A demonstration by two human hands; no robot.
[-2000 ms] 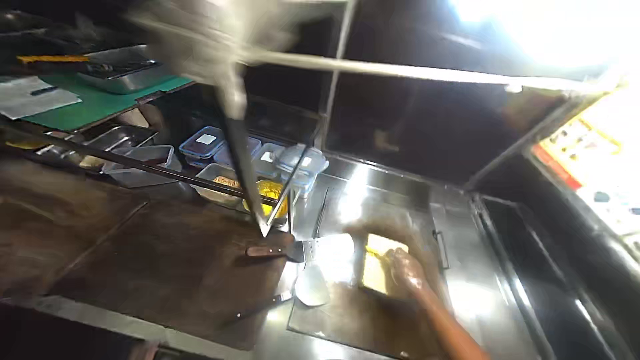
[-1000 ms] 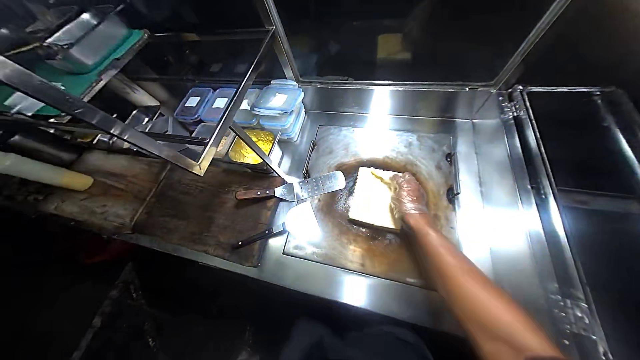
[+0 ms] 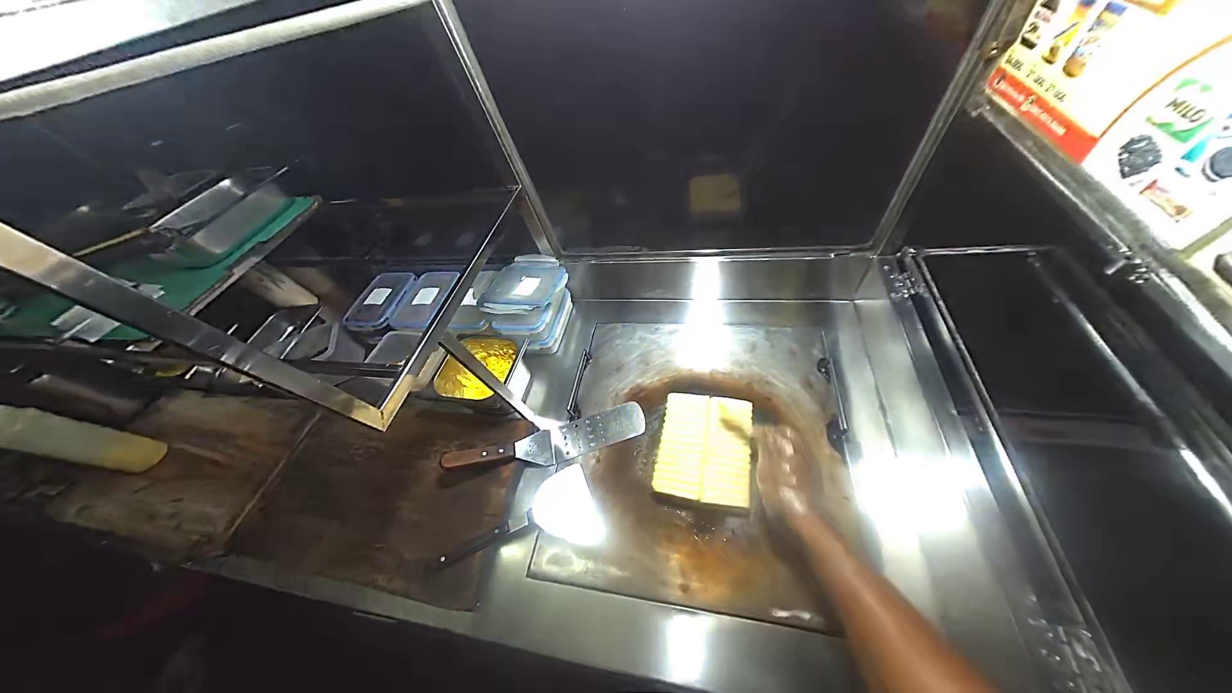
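Observation:
Two pale yellow slabs of ridged bread (image 3: 703, 450) lie side by side on a flat metal griddle (image 3: 635, 577). My right hand (image 3: 787, 470) is blurred at their right edge, a finger near the upper right corner; whether it touches them is unclear. It looks covered by a thin clear glove. A perforated metal spatula with a wooden handle (image 3: 549, 446) lies left of the bread, its blade over the griddle's edge. Below it rests a scraper with a dark handle (image 3: 481, 544), its blade lost in glare. My left hand is out of view.
A metal container of yellow spread (image 3: 478, 366) stands behind the spatula, beside stacked plastic boxes with blue lids (image 3: 526, 291). A metal frame (image 3: 289, 371) juts over the brown board (image 3: 385, 500) at left. Glass panels stand behind the griddle, and a dark panel (image 3: 1068, 366) is at right.
My right hand has moved off the top of the bread to its right edge. The blurred hand or object at the upper left two seconds ago is gone. The view has shifted.

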